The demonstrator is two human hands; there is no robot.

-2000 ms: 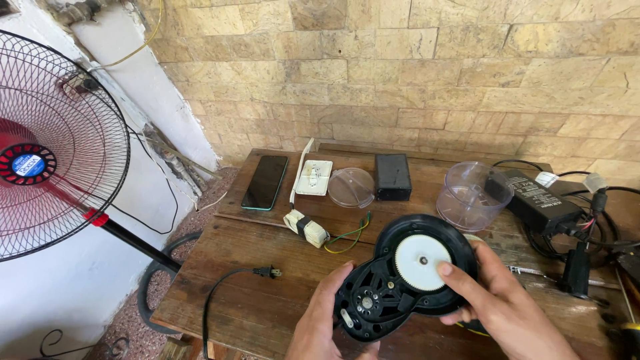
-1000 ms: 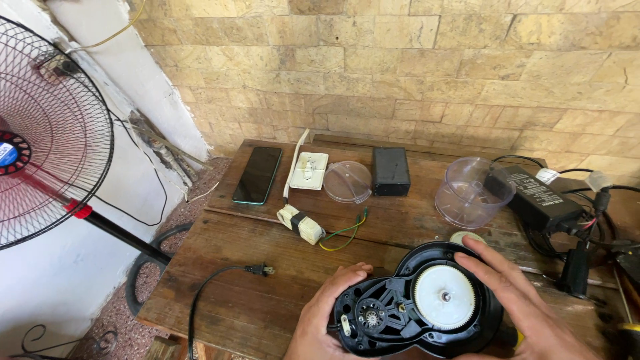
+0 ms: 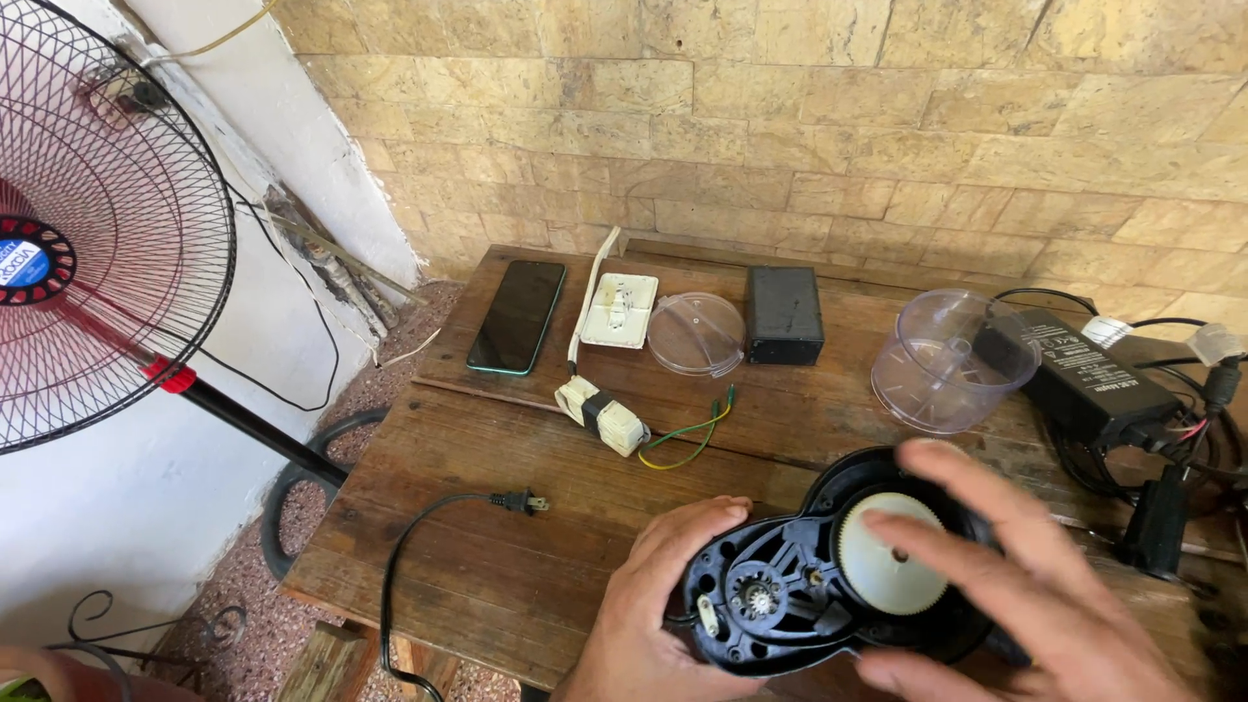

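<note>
My left hand (image 3: 648, 614) grips the narrow end of a black plastic appliance housing (image 3: 829, 643), held over the near edge of the wooden table. A small metal pinion (image 3: 759, 598) sits in that end, and a large white plastic gear (image 3: 882, 575) lies in the wide round end. My right hand (image 3: 1024, 575) is at the wide end, its fingers spread, one fingertip over the white gear and another at the housing's rim. Whether the fingertips press on them cannot be told. A black power cord with a two-pin plug (image 3: 522, 501) lies to the left.
On the wooden table (image 3: 468, 575) are a smartphone (image 3: 517, 317), a white switch plate (image 3: 620, 310), a taped white connector (image 3: 603, 416), a clear lid (image 3: 696, 333), a black box (image 3: 784, 316), a clear plastic bowl (image 3: 951, 366) and a black power adapter (image 3: 1082, 380). A fan (image 3: 107, 234) stands left.
My right hand has lifted from its hold on the housing's rim, its fingers now more spread over the gear. My left hand keeps its grip.
</note>
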